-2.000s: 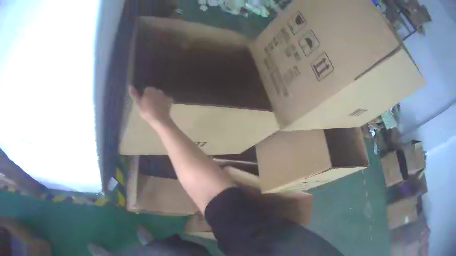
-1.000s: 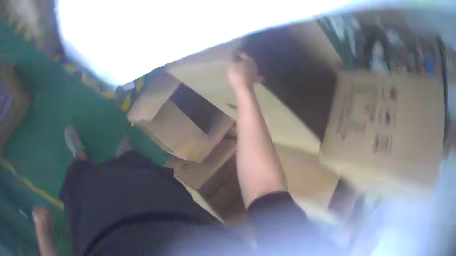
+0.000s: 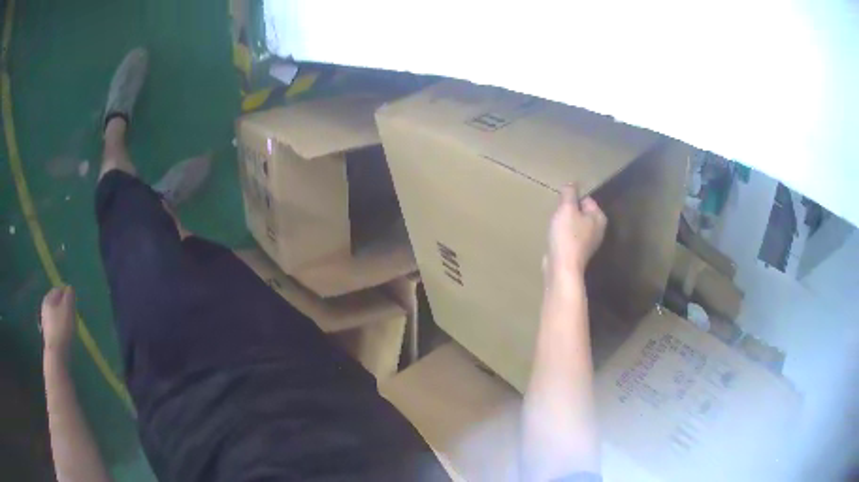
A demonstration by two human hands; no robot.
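My right hand (image 3: pixel 576 226) grips the upper edge of a large open brown carton (image 3: pixel 471 216), at its open end. The carton is tilted, its dark inside faces right, and it has black print on its side. My fingers over the edge are partly hidden. My left hand (image 3: pixel 57 315) hangs at the far left over the floor, away from the cartons. It looks curled, but its fingers are too unclear to tell if it holds anything.
Open empty cartons (image 3: pixel 292 193) stand between my legs and the gripped carton. A printed carton flap (image 3: pixel 673 377) is at lower right. A bright white table (image 3: pixel 584 47) spans the top. My feet are on green floor (image 3: pixel 56 122) with a yellow line.
The view has swung round, and the carton in my right hand has turned and now shows its printed side. My left hand, out of view two seconds ago, shows at the left.
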